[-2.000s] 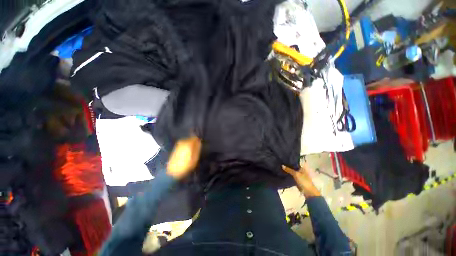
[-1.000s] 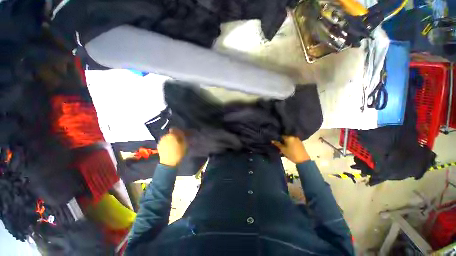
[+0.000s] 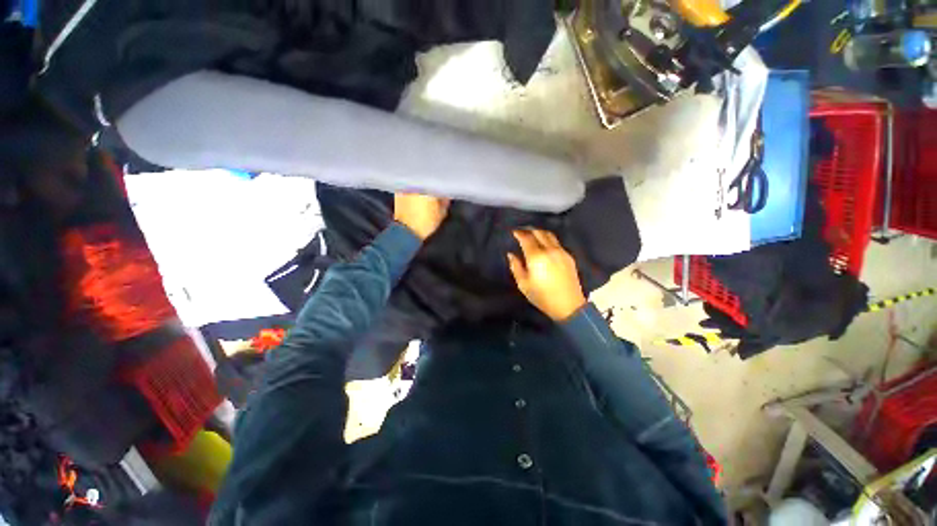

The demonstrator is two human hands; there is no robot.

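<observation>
A black garment [image 3: 462, 269] lies bunched at the table's front edge, against my body and below the grey sleeve board [image 3: 349, 139]. My left hand [image 3: 419, 213] is on the garment at the board's lower edge; its fingertips are hidden, so its grip cannot be told. My right hand [image 3: 547, 271] lies on the garment with its fingers spread. The sleeve board is bare, long and tapered, with its narrow end to the right. The steam iron [image 3: 663, 41] with its orange-yellow handle stands on the metal iron rest [image 3: 606, 98] at the top right.
Black scissors [image 3: 750, 185] lie on the white table cover [image 3: 673, 221] by a blue panel [image 3: 783, 154]. Red crates [image 3: 853, 185] with black cloth stand at the right. A black garment heap [image 3: 257, 46] lies behind the board. Orange-red strips [image 3: 113, 283] hang at the left.
The black garment has come off the board toward my body, leaving the board bare. My left hand has moved up and right to the board; my right hand has moved inward and its fingers have spread.
</observation>
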